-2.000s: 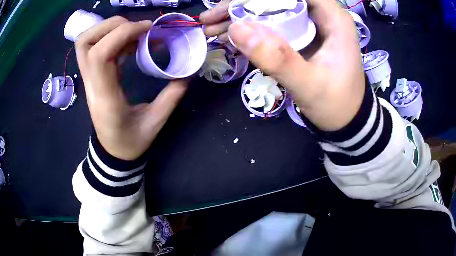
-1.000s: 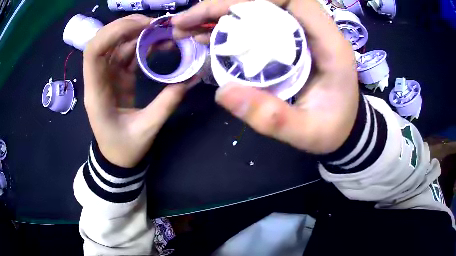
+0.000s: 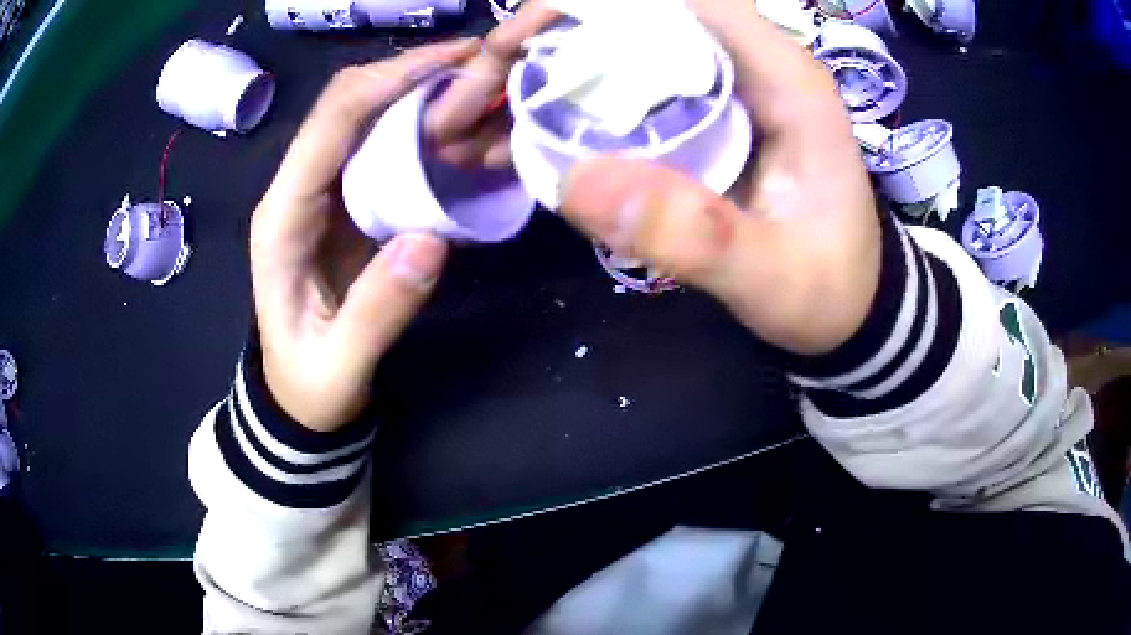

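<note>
My left hand (image 3: 329, 236) holds a lilac housing sleeve (image 3: 394, 174), its open mouth turned right toward the other hand. My right hand (image 3: 769, 211) holds a fan unit (image 3: 626, 93) with its white impeller facing up and toward me. The two parts are side by side, close at their rims; I cannot tell if they touch. Fingertips of my right hand reach into the sleeve's mouth. A bit of red motor lead (image 3: 500, 102) shows between the parts; the rest is hidden.
Several fan units (image 3: 915, 161) lie at the right and back right. Another fan unit (image 3: 146, 239) and a sleeve (image 3: 213, 87) lie at the left. A long nested tube (image 3: 366, 11) lies at the back. White scraps (image 3: 581, 351) dot the black table (image 3: 496, 409).
My left hand has tilted the sleeve so its mouth turns right, and lowered it slightly. The fan unit came down and tipped impeller toward me, then shifted slightly left. Right fingertips moved into the sleeve.
</note>
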